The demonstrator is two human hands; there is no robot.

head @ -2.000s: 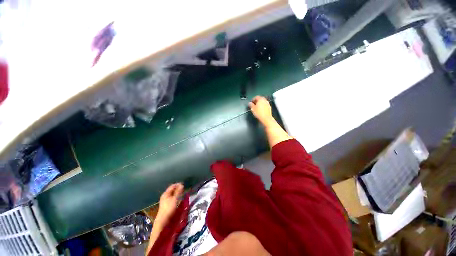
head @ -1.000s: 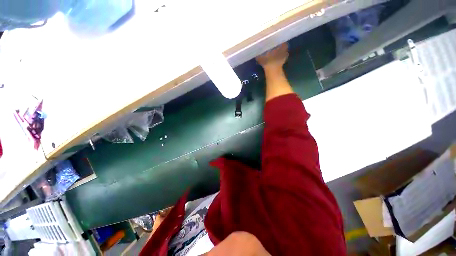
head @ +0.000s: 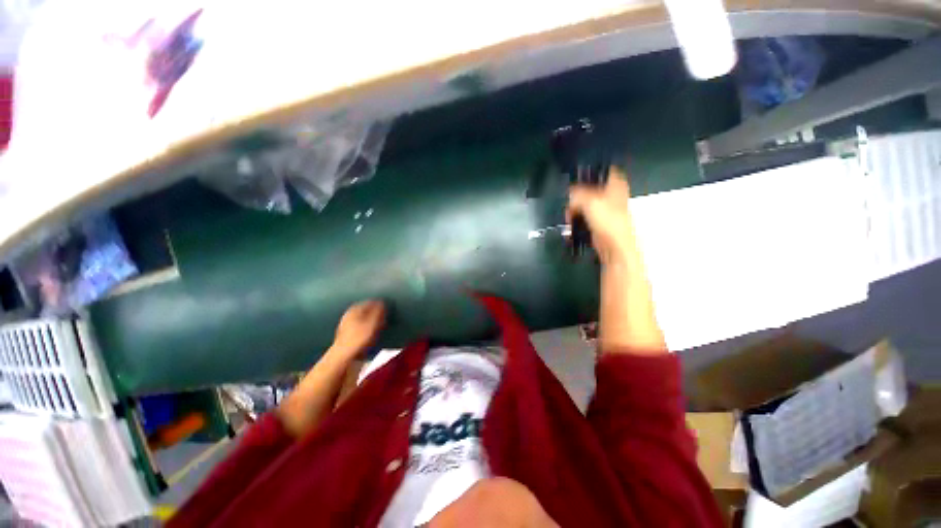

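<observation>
My right hand [head: 607,211] is closed around several small black parts [head: 581,229], over the right part of the green mat [head: 433,222]. The image is blurred there. More black parts [head: 568,147] lie on the mat just beyond the hand. My left hand [head: 361,325] is at the bench's front edge, left of my body. Its fingers look curled, and I cannot tell if it holds anything. Tiny white bits [head: 361,219] lie on the mat between the hands. Clear empty poly bags [head: 310,165] lie crumpled at the far side.
A raised white shelf [head: 341,46] overhangs the far side. White sheets [head: 758,248] lie on the bench right of my right hand. White slotted trays [head: 41,366] stand at the left end. Open cartons [head: 717,443] are below right. Bags with blue contents [head: 103,258] lie far left.
My right hand has come back from under the shelf with black parts in it. My left hand has risen from below the bench edge to its front edge. The view has shifted.
</observation>
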